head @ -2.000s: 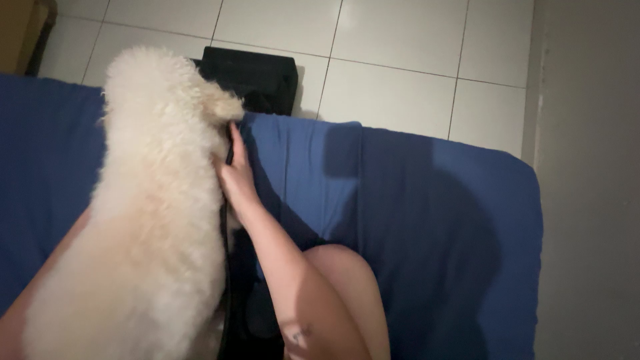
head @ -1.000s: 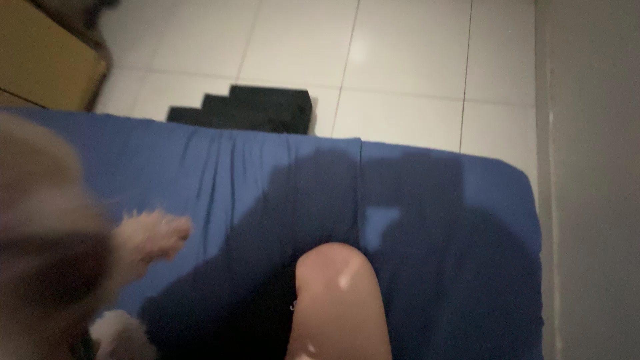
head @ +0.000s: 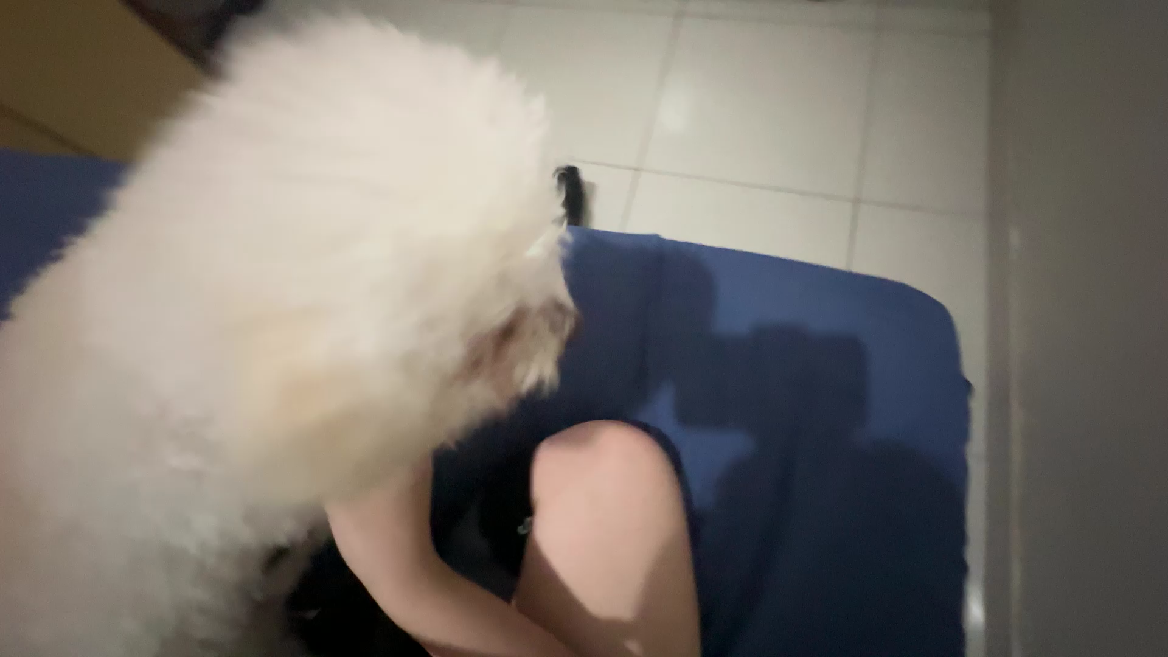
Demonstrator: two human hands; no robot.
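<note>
A fluffy white dog (head: 347, 182) fills the left half of the head view, blurred, with its muzzle turned toward the right. It is on a bed or cushion with a blue fabric cover (head: 821, 310). My right forearm (head: 429, 575) reaches from the bottom edge up to the dog's underside, and the dog's fur hides the hand, so what it touches or holds cannot be seen. My left hand is out of sight. A bent bare knee (head: 602, 493) stands just right of the forearm.
Beyond the cover's far edge lies a tiled floor (head: 748, 109), with part of a black object (head: 572, 193) showing beside the dog. A grey wall (head: 1077, 328) runs along the right. A yellow-brown surface (head: 91, 73) is at the upper left.
The dog's head and body now cover much more of the left side than a second ago. My right hand, seen at the dog's side two seconds ago, is now hidden by its fur.
</note>
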